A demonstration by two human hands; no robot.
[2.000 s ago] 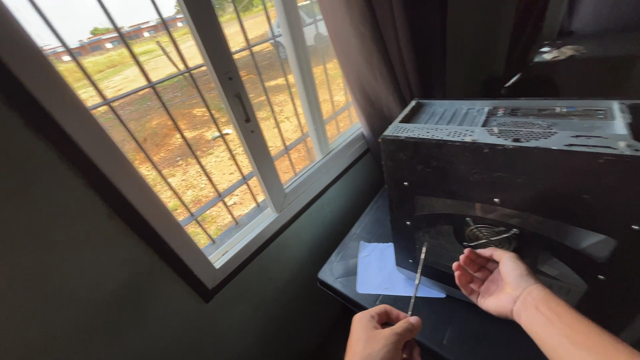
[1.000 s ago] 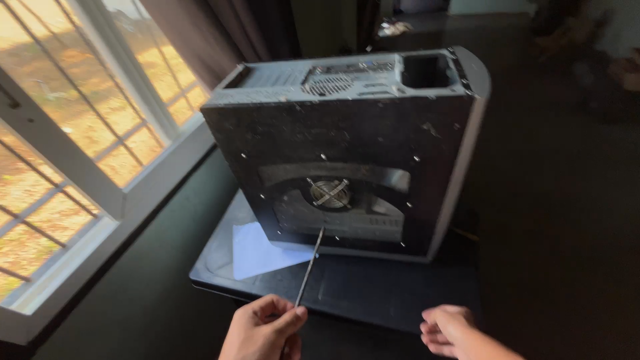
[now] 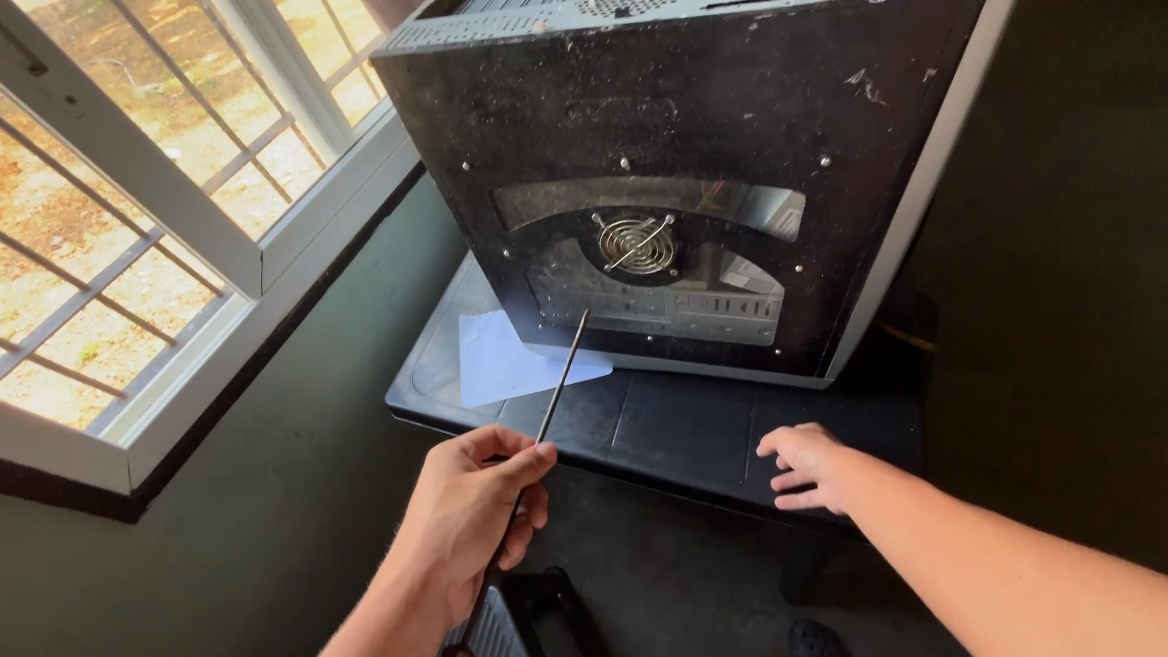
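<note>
My left hand point(image 3: 493, 502) is closed around the shaft of a long thin screwdriver point(image 3: 566, 370), whose tip points up toward the lower part of a black computer case. My right hand point(image 3: 803, 465) holds nothing, its fingers apart and partly curled, over the front edge of the table. The computer case point(image 3: 712, 109) stands on the black table point(image 3: 684, 438), with its scratched side panel facing me. That panel has a clear window, a round metal fan grille point(image 3: 636, 245) and several small screws. A sheet of white paper point(image 3: 497, 365) lies partly under the case's lower left corner.
To the left is a white-framed window point(image 3: 219, 242) with metal bars, above a green wall point(image 3: 274, 438). Below the table, a dark object with a ribbed grey part point(image 3: 497, 625) shows near my left wrist. A dark shoe-like thing point(image 3: 815, 639) is on the floor.
My right hand has moved away from the case's side panel to the table's front edge. The screwdriver remains in my left hand. The view has turned to the right and come closer.
</note>
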